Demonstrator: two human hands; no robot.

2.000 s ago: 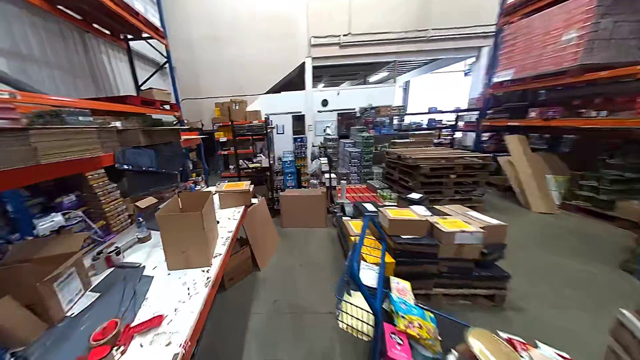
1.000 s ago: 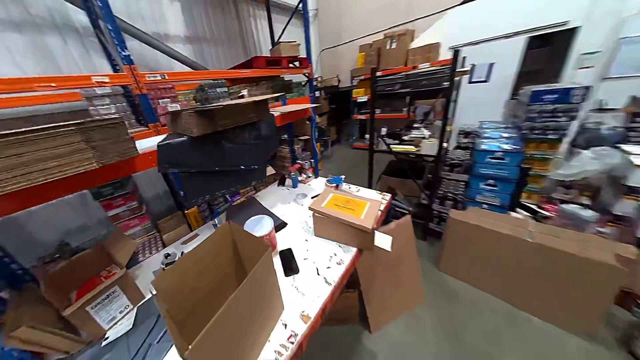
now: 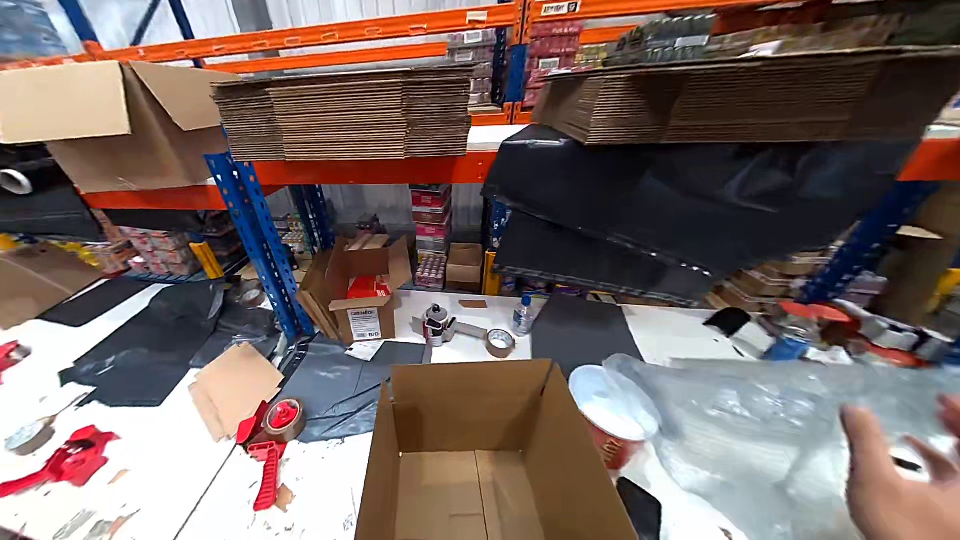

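My right hand [image 3: 900,480] is at the lower right edge with its fingers spread, over or beside clear plastic wrap [image 3: 750,427]; nothing shows in its grip. My left hand is out of the frame. An empty open cardboard box [image 3: 469,409] stands at the bottom middle of the white bench. Against its right side is a tub with a white lid [image 3: 615,405], and a black phone [image 3: 640,508] lies just below the tub. Left of the box rest a red tape dispenser with brown tape [image 3: 268,450] and another red dispenser [image 3: 71,457].
Behind the box are a tape roll [image 3: 500,343], a spray can [image 3: 436,324], a plastic bottle [image 3: 523,315] and a small carton with red contents [image 3: 364,292]. Flattened cardboard [image 3: 345,112] is stacked on the orange shelf above. Black plastic sheeting [image 3: 675,210] hangs at the right.
The view has swung left from the aisle to the bench. My right hand has come into view at the right edge, along with the plastic wrap.
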